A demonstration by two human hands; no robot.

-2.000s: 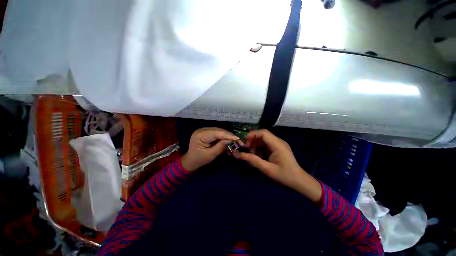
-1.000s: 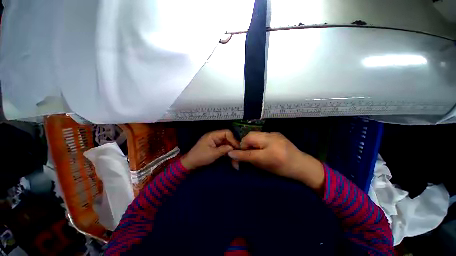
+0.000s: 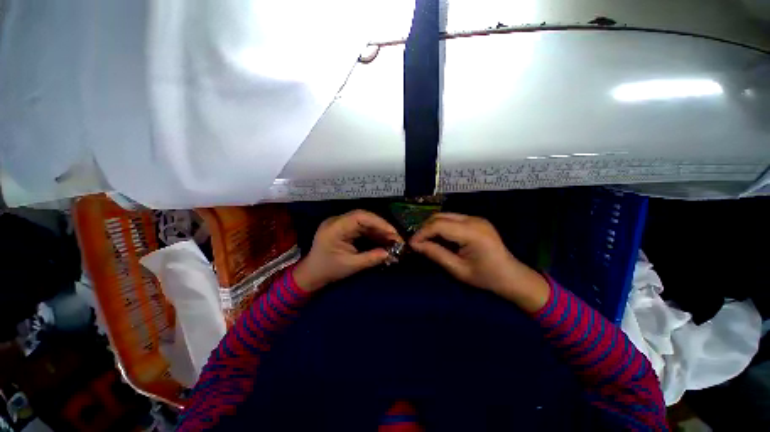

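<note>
My left hand (image 3: 346, 246) pinches a small shiny metal part (image 3: 394, 251), perhaps a bobbin case, between thumb and fingertips over my dark lap. My right hand (image 3: 469, 251) is close beside it on the right, thumb and forefinger pinched near the part; whether it grips a thread or anything else is too small to tell. A dark strip (image 3: 422, 110) lies across the white table and reaches its front edge above my hands. A smooth white fabric panel (image 3: 203, 93) covers the table's left side.
The white table (image 3: 540, 118) has a printed measuring scale (image 3: 540, 179) along its front edge. An orange crate (image 3: 127, 278) with white cloth (image 3: 190, 291) stands below left. A blue crate (image 3: 620, 253) is below right, with white cloth (image 3: 709, 346) beside it.
My hands were close together around the part; now the fingertips are slightly apart and the part shows in my left fingertips. The view has shifted, so the strip appears further left and more upright.
</note>
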